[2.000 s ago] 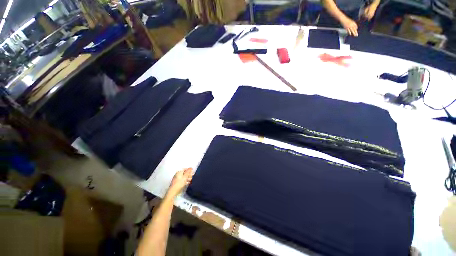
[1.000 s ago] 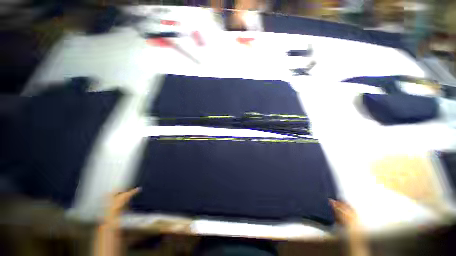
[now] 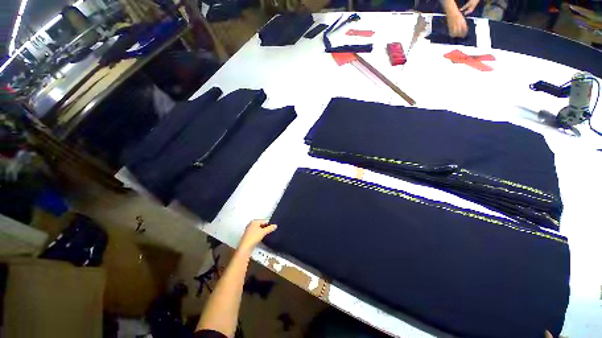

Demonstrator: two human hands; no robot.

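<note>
The near stack of dark cut panels [image 3: 416,254] lies flat along the table's front edge, with a yellow broken selvedge line on its far long edge. A second dark stack [image 3: 435,135] lies just behind it, its layered near edge uneven. My left hand [image 3: 256,232] is at the near stack's left edge, fingers together with the tips on the top panel's edge. The thumb's grip underneath is hidden. Of my right hand [image 3: 548,335] only a fingertip-sized bit shows at the bottom edge, by the stack's right end; the rest is cut off.
Long shaped dark pieces [image 3: 231,145] lie at the table's left edge. Beyond the stacks are a reddish-brown ruler [image 3: 386,80], a red block [image 3: 396,54], red-orange pieces [image 3: 470,60] and an electric cutting machine [image 3: 579,99]. Another person's hand [image 3: 457,25] is over a dark piece across the table.
The view has swung left from a blurred, straight-on one. My right hand has nearly left the picture. Since two seconds ago, the near stack's yellow line shows straighter and the far stack's near edge sits differently.
</note>
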